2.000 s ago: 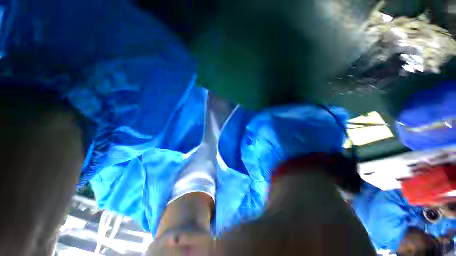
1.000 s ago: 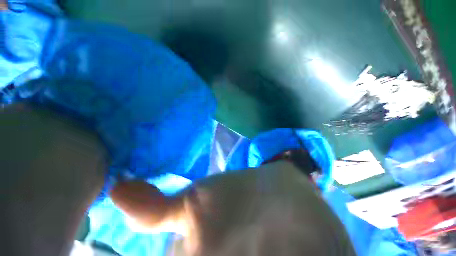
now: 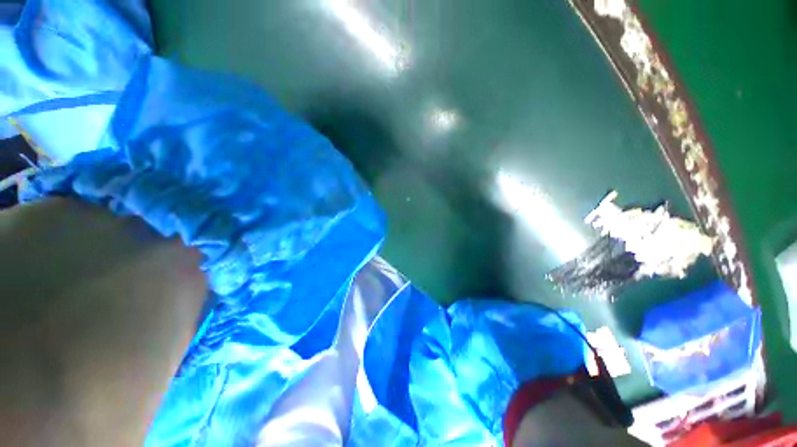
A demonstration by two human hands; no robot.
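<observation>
My left hand is a large blurred shape close to the camera at the lower left, beyond a gathered blue cuff; its fingers are not visible. My right wrist or hand shows at the bottom edge, with a red band and a dark strap, and is cut off by the frame. No held object can be seen. A pile of leaded parts, cream with dark ends, lies on the green bench top at the right. A blue parts bin stands beside it.
A small pale sheet lies by my right sleeve. A white tray and a red object are at the lower right. A worn bench edge borders a green surface. Another blue-clothed person's sleeve is at the upper left.
The view has shifted, showing more bench and its worn edge. Both hands show less over the middle; my right hand has dropped towards the bottom edge. The parts pile appears lower.
</observation>
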